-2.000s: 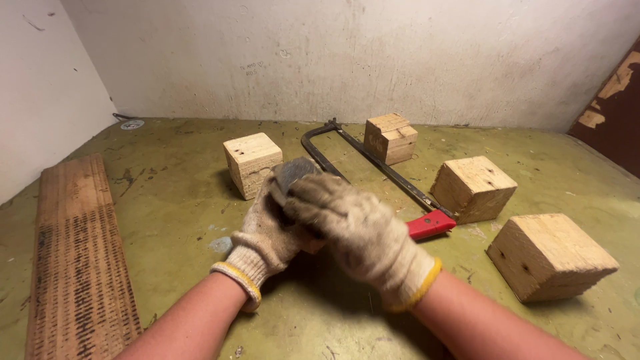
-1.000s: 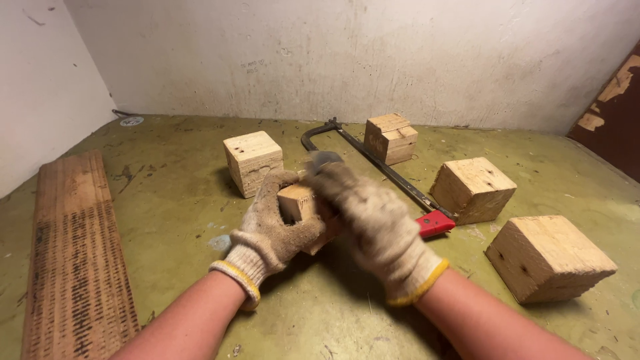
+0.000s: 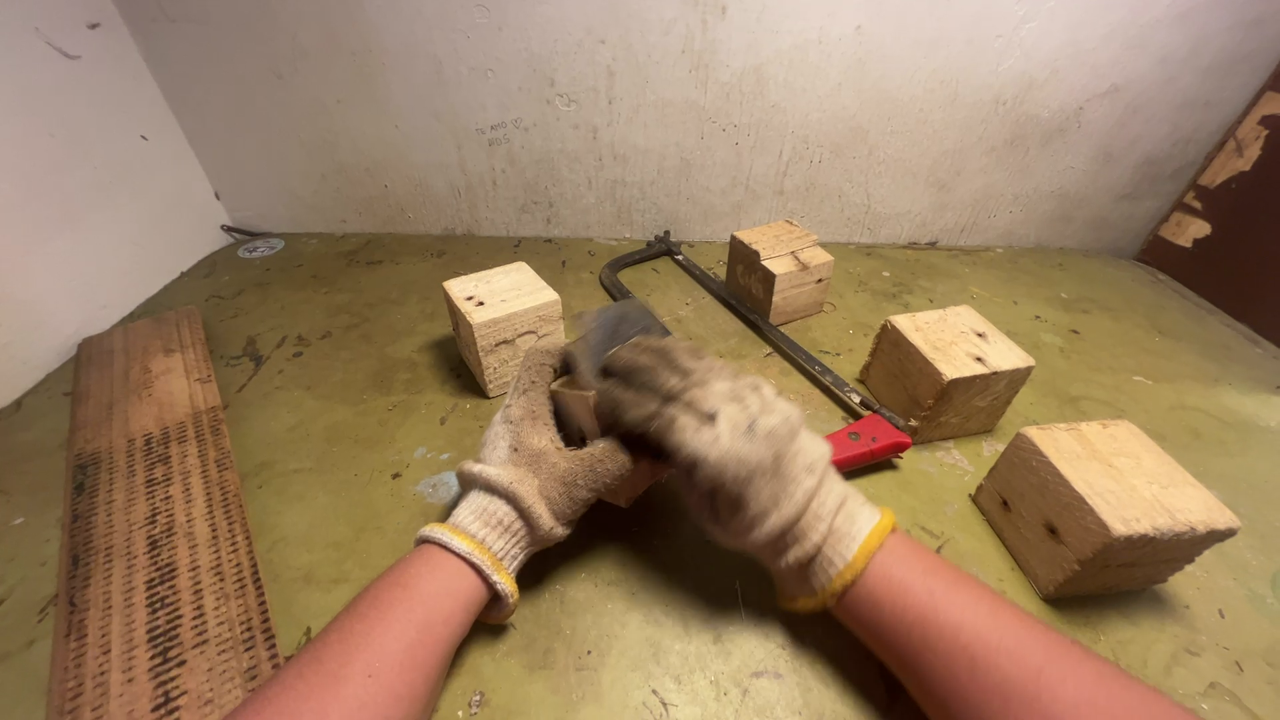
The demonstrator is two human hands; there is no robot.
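Note:
Both hands wear knitted work gloves with yellow-edged cuffs. My left hand [image 3: 545, 450] grips a small wooden block [image 3: 577, 408], mostly hidden by the gloves. Blurred by motion, my right hand [image 3: 710, 430] holds a dark grey sheet, probably sandpaper [image 3: 615, 330], against the top of that block. Behind my right hand lies a hacksaw, its black frame [image 3: 780, 340] running away toward the wall and its red handle [image 3: 868, 443] just right of the glove. A pale wooden block [image 3: 505, 325] stands just beyond my left hand.
Toward the back, another wooden block [image 3: 782, 270] is beside the hacksaw. Two more blocks, one [image 3: 950, 370] by the red handle and a larger one [image 3: 1110, 505], sit at the right. A wooden board with dark marks [image 3: 160, 500] lies at the left. A wall [image 3: 650, 120] bounds the green surface [image 3: 350, 400].
My right hand and the dark sheet have shifted about over the held block, which my left hand keeps gripping. The hacksaw, the other blocks and the board have stayed in place.

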